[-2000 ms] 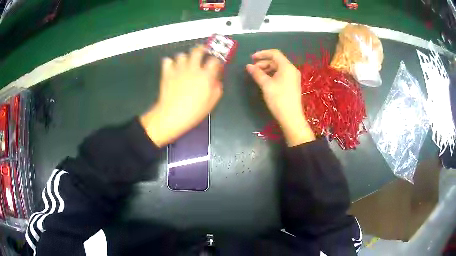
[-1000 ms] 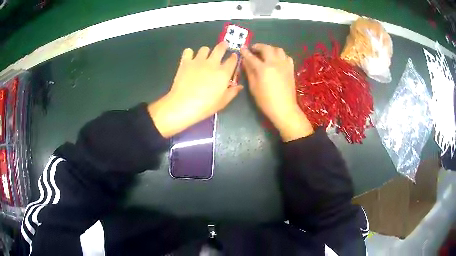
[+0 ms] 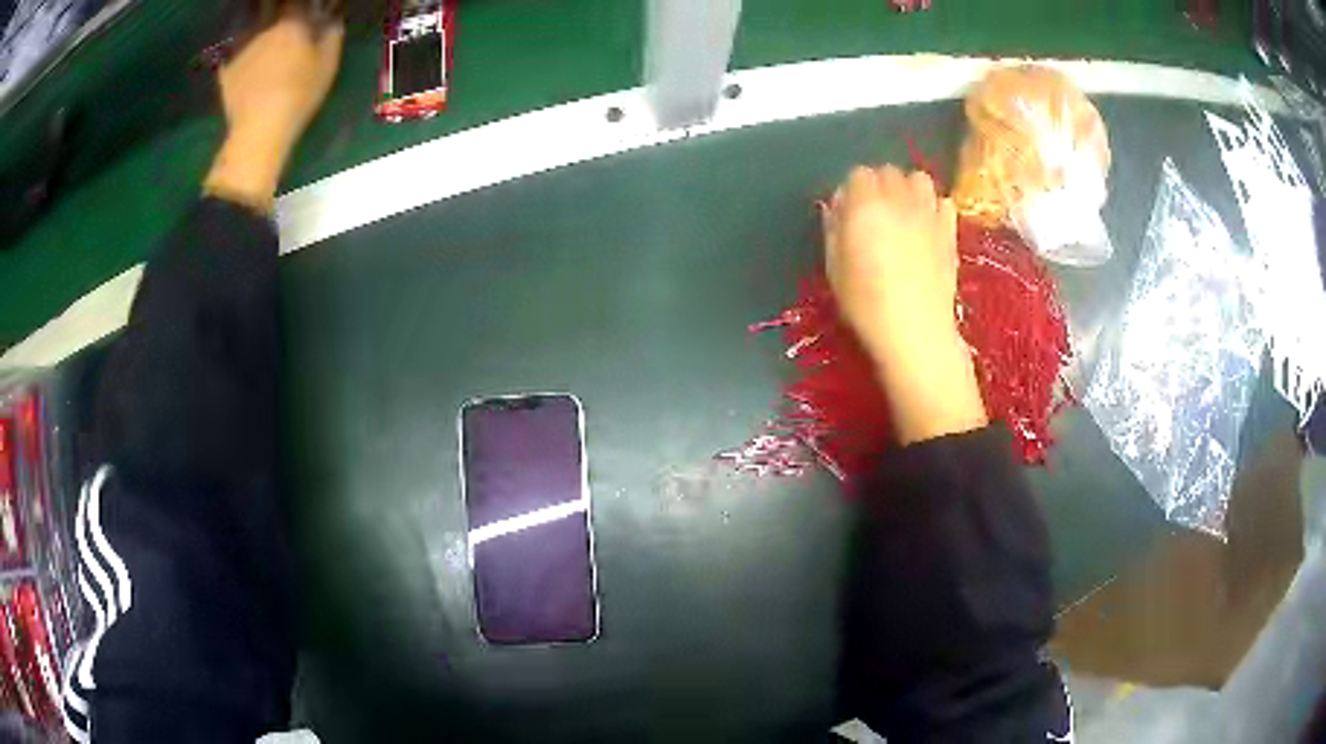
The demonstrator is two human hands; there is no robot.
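Note:
My left hand [image 3: 279, 85] reaches over the green conveyor at the upper left. Its fingertips are near the top edge beside something dark; whether it holds anything is unclear. A red housing [image 3: 418, 61] with a dark rectangle lies on the belt to its right, apart from the hand. My right hand [image 3: 894, 262] is over the left part of the heap of red strips [image 3: 1014, 342], back up with fingers curled. What is under its fingers is hidden.
A smartphone [image 3: 532, 523] lies on the dark green worktop. A bag with orange-tan contents [image 3: 1030, 146] is above the heap. An empty clear bag [image 3: 1175, 356] and white strips [image 3: 1280, 262] are at the right. The pale rail [image 3: 480, 178] borders the belt. Trays of red parts [image 3: 26, 538] sit far left.
Both hands have parted from the red unit at the worktop's upper middle. The left moved up-left over the belt, the right moved right onto the red heap. The phone is now uncovered.

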